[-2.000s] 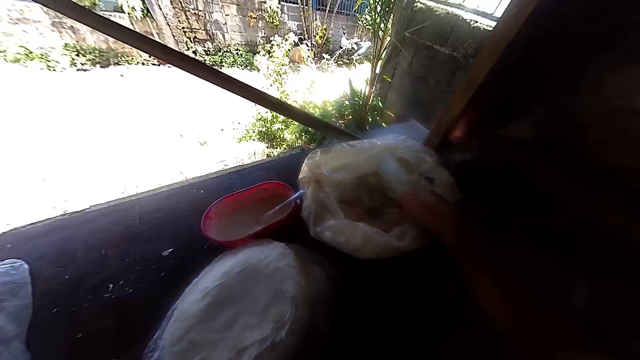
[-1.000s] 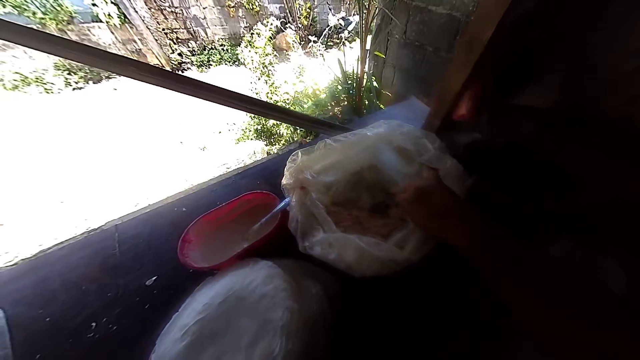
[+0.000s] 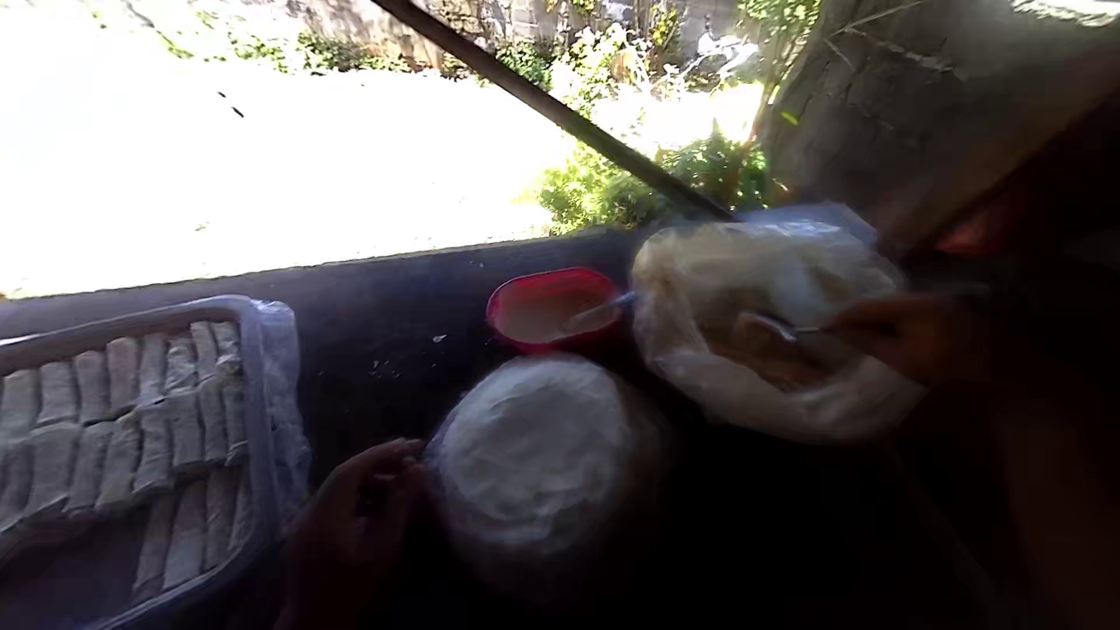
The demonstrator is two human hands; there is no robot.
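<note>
My right hand (image 3: 910,332) is closed on the handle of a spoon (image 3: 766,337), whose bowl is over brownish filling inside an open clear plastic bag (image 3: 787,411). My left hand (image 3: 367,494) is at the left side of a round mound of white dough or wrapper sheets (image 3: 538,451), its fingers at the edge; deep shadow hides whether they grip it. Behind the mound stands a red oval tub (image 3: 551,311) of cloudy pale liquid, with a light-coloured utensil (image 3: 599,311) leaning in it.
At the left, a plastic tray (image 3: 254,420) holds rows of pale rolled pieces (image 3: 122,437). The dark tabletop (image 3: 376,297) bears small white specks. A slanting pole (image 3: 560,114) crosses beyond its far edge, and a block wall (image 3: 857,105) rises at the back right.
The view has swung left, bringing in the tray of rolls. My left hand has come into view beside the white mound. The spoon in my right hand now shows over the filling.
</note>
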